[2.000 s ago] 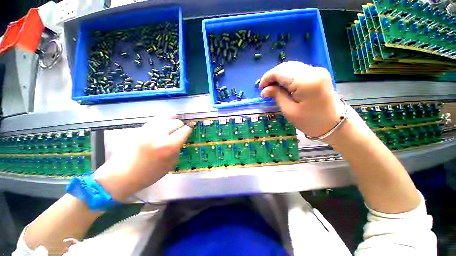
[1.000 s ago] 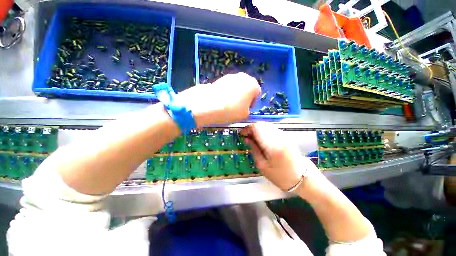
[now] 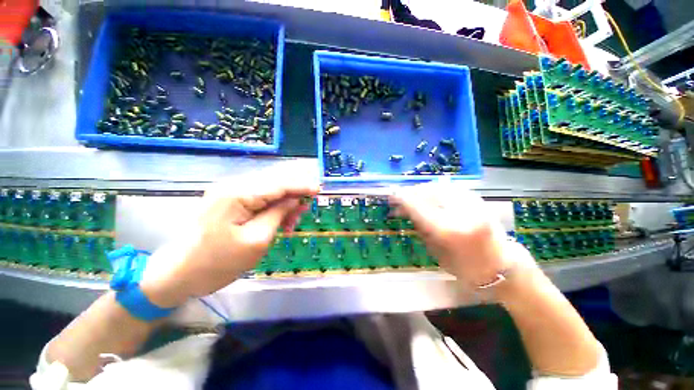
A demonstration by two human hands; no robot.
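A green circuit board panel [image 3: 342,251] lies on the conveyor in front of me, with small blue and black parts on it. My left hand [image 3: 242,228] is over the panel's left end, fingertips pinched near its back edge; whether they hold a capacitor cannot be seen. A blue strap is on that wrist. My right hand [image 3: 453,228] is over the panel's right part, slightly blurred, fingertips at its upper row; whether they hold anything is hidden. Loose capacitors [image 3: 358,90] lie in the right blue bin [image 3: 475,122].
The left blue bin [image 3: 280,99] holds many capacitors. Stacked boards [image 3: 586,114] stand right of the bins. More panels lie on the line at left [image 3: 53,228] and right [image 3: 567,228]. An orange-red bin [image 3: 544,34] is at the back right. The metal front rail [image 3: 342,295] runs nearest me.
My left hand has moved from the right bin back to the panel's left end. My right hand has shifted slightly right and stays at the panel. The camera view has shifted.
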